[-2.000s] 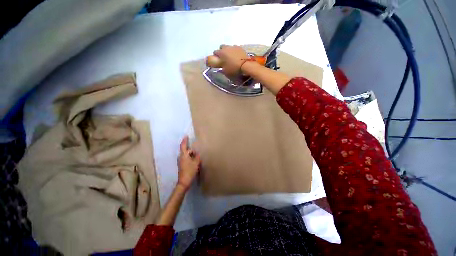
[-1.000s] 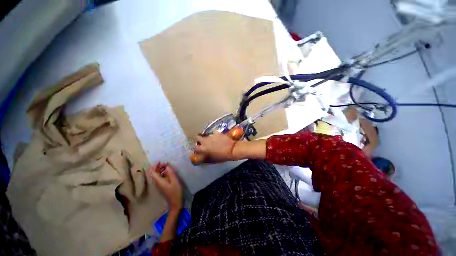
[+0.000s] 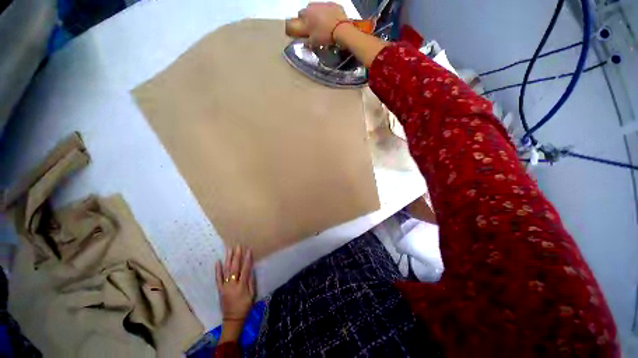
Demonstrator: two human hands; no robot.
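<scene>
A flat tan cut piece [image 3: 266, 133] with a curved top edge lies on the white-covered pressing table [image 3: 157, 168]. My right hand [image 3: 323, 24] is closed around the handle of the steam iron [image 3: 325, 66], whose metal soleplate is over the piece's upper right part. My left hand [image 3: 236, 280] lies palm down with fingers spread at the piece's lower left corner, holding nothing. A crumpled pile of tan pieces [image 3: 91, 280] lies on the left of the table.
A long pale padded form [image 3: 24, 56] stands at the upper left edge. Blue hoses [image 3: 584, 56] hang at the right. White cloth [image 3: 420, 248] shows by the table's lower right edge. Something blue [image 3: 253, 325] shows below my left hand.
Since a second ago, my right hand has moved the iron from the piece's lower edge up to its upper right. My left hand has flattened at the lower left corner. The view has shifted.
</scene>
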